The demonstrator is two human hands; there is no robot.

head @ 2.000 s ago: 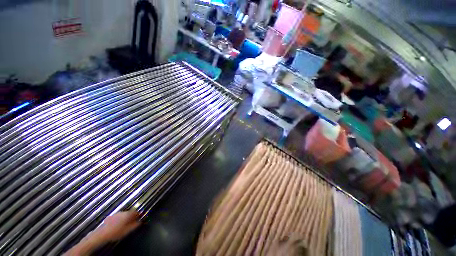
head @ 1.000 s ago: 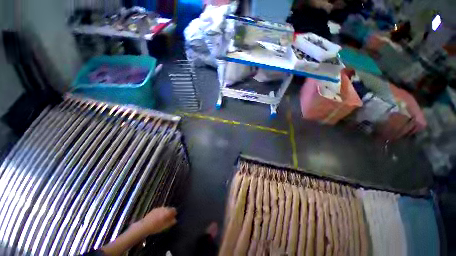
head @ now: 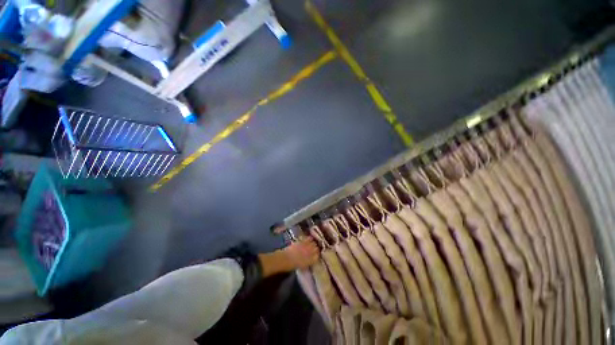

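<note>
A beige curtain panel [head: 431,242] lies in long folds on the rack at the right, its pinched heading along the rack's end rail [head: 377,176]. My left hand [head: 303,253] is at the near corner of the heading, its fingers closed on the edge of the cloth. The grip is partly blurred. Some beige cloth is bunched into loops at the bottom edge of the picture. An off-white panel [head: 585,128] lies beyond the beige one. My right hand is not in view.
Pale clothing [head: 182,296] of mine fills the lower left. A teal bin [head: 94,226] holding purplish items and a wire rack [head: 118,145] stand on the grey floor at the left. A white table frame [head: 216,54] stands at the upper left, near yellow floor lines [head: 253,111].
The view has turned down and towards the beige panel's end. The bare tube rack has left the picture. My left hand has moved from beside that rack to the beige panel's heading corner.
</note>
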